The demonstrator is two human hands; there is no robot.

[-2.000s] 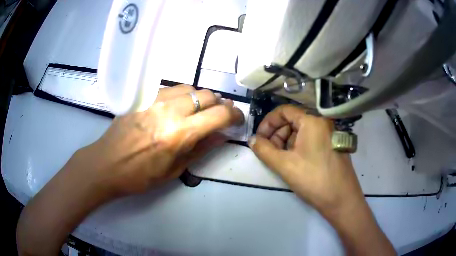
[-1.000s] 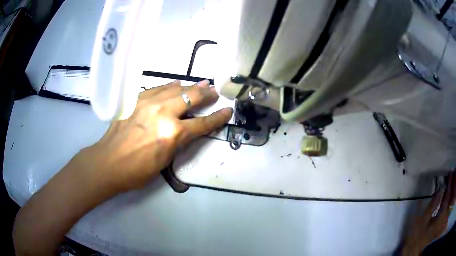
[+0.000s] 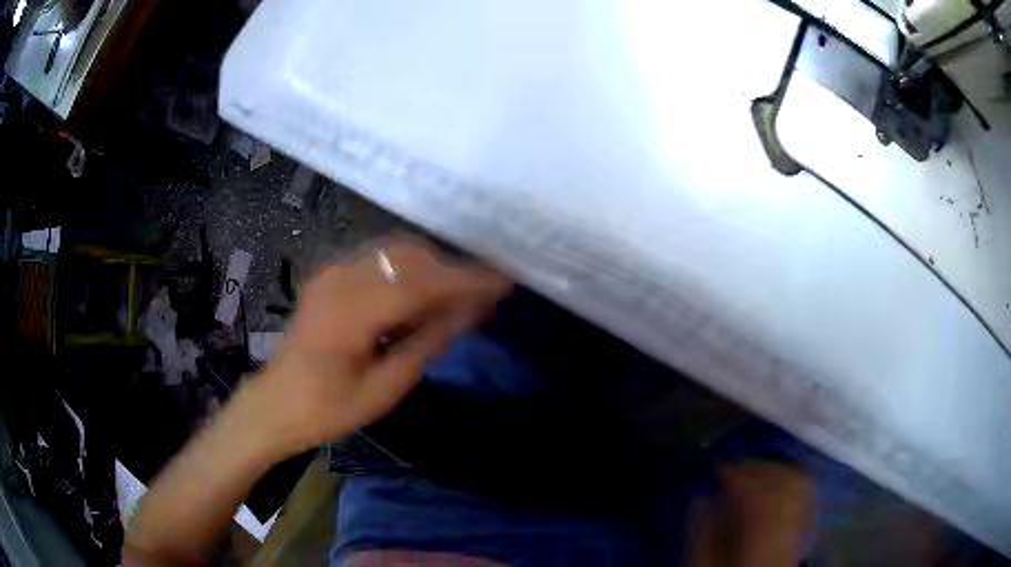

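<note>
My left hand (image 3: 377, 332), blurred and with a ring, is in front of the table's near edge, above my lap. Its fingers are curled; a dark area lies at the fingertips, and I cannot tell whether they grip anything. My right hand (image 3: 765, 515) is a dim blur low in the view, below the table edge; its fingers cannot be made out. A dark mass (image 3: 532, 410), possibly cloth, lies over my blue-clad lap between the hands. The white sewing machine table (image 3: 532, 122) fills the upper middle and right.
The needle plate area (image 3: 915, 122) and part of the machine head (image 3: 953, 22) are at the upper right. The table's front edge (image 3: 665, 321) runs diagonally with a faint printed scale. Paper and scraps (image 3: 233, 288) litter the floor at left, beside a yellowish frame (image 3: 105, 294).
The view has swung down and left, away from the needle. My left hand has left the white strip at the presser foot and is off the table. My right hand has moved below the table edge.
</note>
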